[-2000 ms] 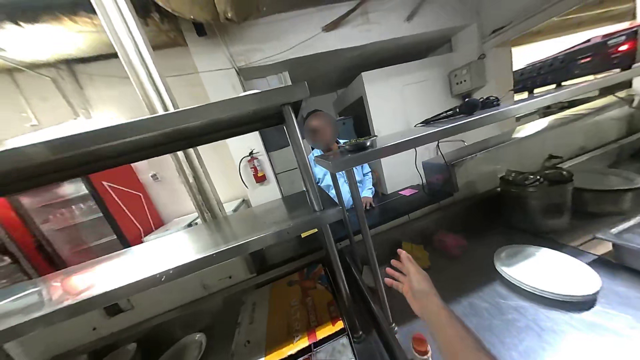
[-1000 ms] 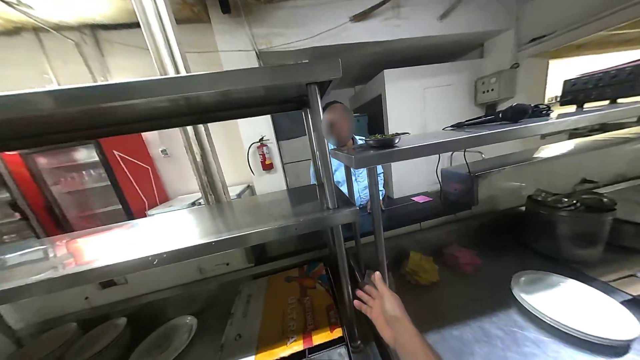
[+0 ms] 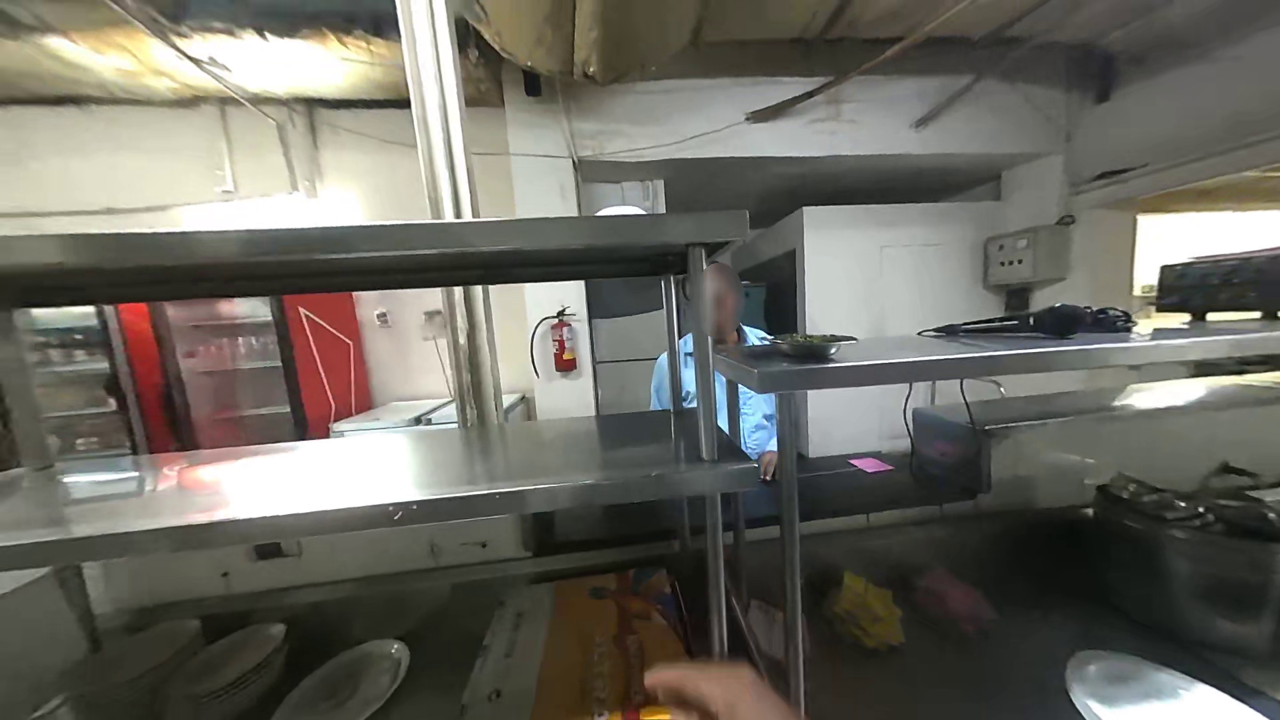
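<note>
One hand shows at the bottom edge of the head view; I take it for my right hand (image 3: pixel 722 690). It is blurred and cut off by the frame, in front of a yellow and orange printed cardboard box (image 3: pixel 600 640). A small red and yellow thing (image 3: pixel 640 713) lies at its fingertips; whether the hand grips it I cannot tell. My left hand is out of view. Right of the steel posts, a crumpled yellow cloth or wrapper (image 3: pixel 865 610) and a pink one (image 3: pixel 950 600) lie on the dark counter.
Steel shelves (image 3: pixel 400 500) cross the view on upright posts (image 3: pixel 790 560). White plates (image 3: pixel 345 680) stand lower left; an oval plate (image 3: pixel 1150 690) and a metal pot (image 3: pixel 1180 570) are at right. A metal bowl (image 3: pixel 812 346) sits on the right shelf. Behind stands a person in light blue (image 3: pixel 760 420).
The hand, earlier raised with spread fingers near the steel posts, is now low at the bottom edge, by the box. The view has swung right and levelled.
</note>
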